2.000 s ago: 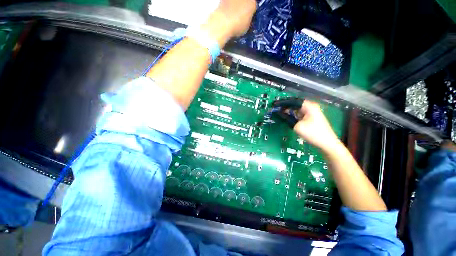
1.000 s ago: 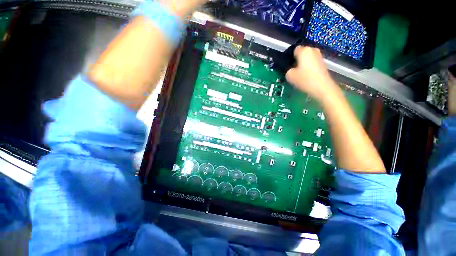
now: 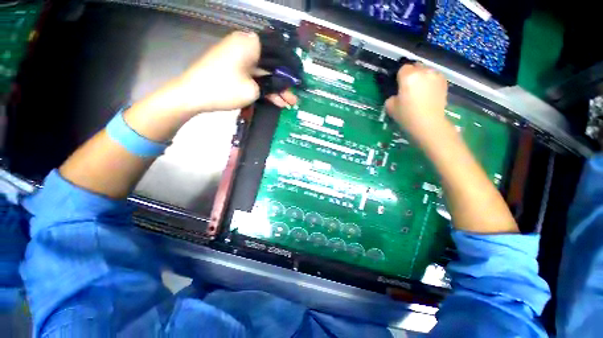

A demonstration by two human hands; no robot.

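A large green circuit board (image 3: 317, 158) with white markings and rows of circles along its near edge lies in a dark carrier frame (image 3: 264, 247). My left hand (image 3: 228, 76), with black coverings at its fingertips, is over the board's upper left edge. A small violet-blue component (image 3: 285, 76) shows at its fingers. My right hand (image 3: 422, 96) is over the board's upper middle, with black at its bent fingertips. What, if anything, those fingertips hold is hidden.
A dark, shiny pallet bay (image 3: 178, 165) lies left of the board, beside a reddish-brown side bar (image 3: 228, 178). Bins with violet-blue cylinders (image 3: 397, 12) and small blue components (image 3: 466, 36) stand beyond the rail. A neighbour's blue sleeve (image 3: 582, 257) is at right.
My left hand has come back from the bins to the board's upper left. My right hand has moved up toward the board's far edge. The view has shifted, showing more of the left bay.
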